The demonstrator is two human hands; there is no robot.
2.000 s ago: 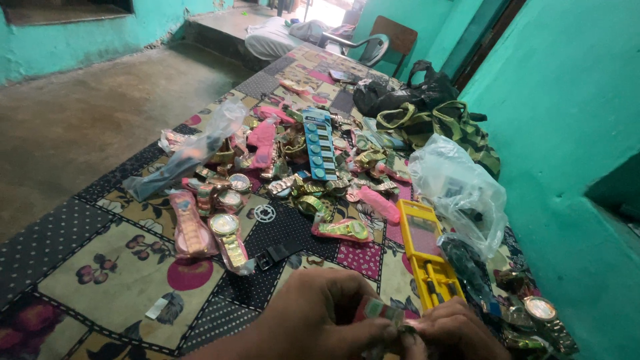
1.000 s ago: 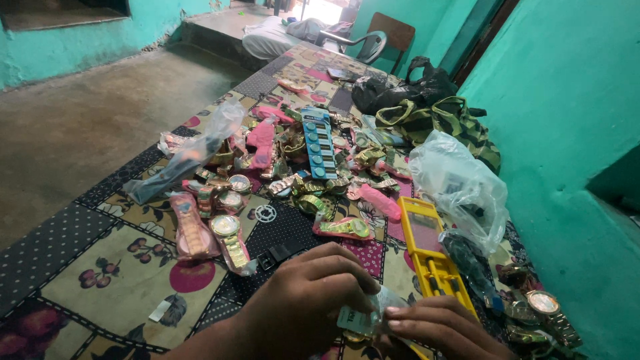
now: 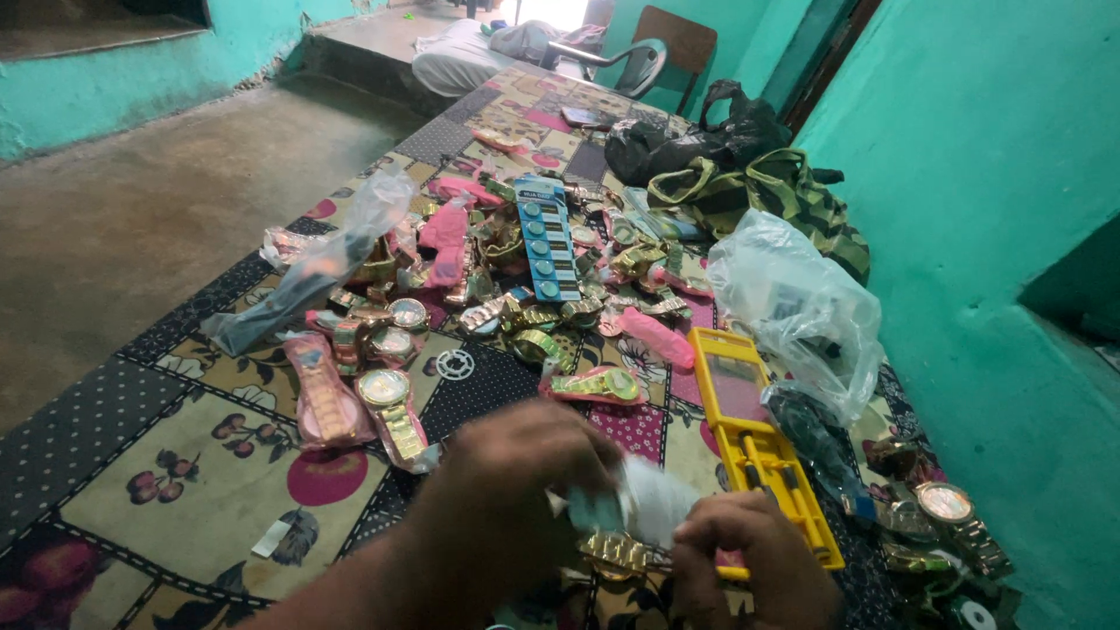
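My left hand (image 3: 525,481) and my right hand (image 3: 744,551) are low in the view, with a blurred whitish piece, perhaps a wrapper (image 3: 652,503), held between their fingers. Just below it shows a gold-tone metal watch band (image 3: 617,553); whether a hand grips it I cannot tell. Beside my right hand lies an open yellow plastic case (image 3: 728,376) holding small screwdrivers (image 3: 792,490). Beyond my left hand are a gold-tone wristwatch (image 3: 398,416), a watch in pink wrapping (image 3: 325,394) and another wrapped watch (image 3: 604,385). A blue card of button cells (image 3: 547,241) rests on the heap of watches.
A patterned cloth (image 3: 201,490) covers the long table. Clear plastic bags (image 3: 801,297), a black bag (image 3: 691,144) and a camouflage cloth bag (image 3: 787,197) lie along the right side near the green wall (image 3: 971,210). More watches (image 3: 945,503) lie at the lower right. A chair (image 3: 643,66) stands behind.
My left hand has lifted and is blurred by motion. The small packet between my hands has changed position, and a gold-tone band now shows beneath it.
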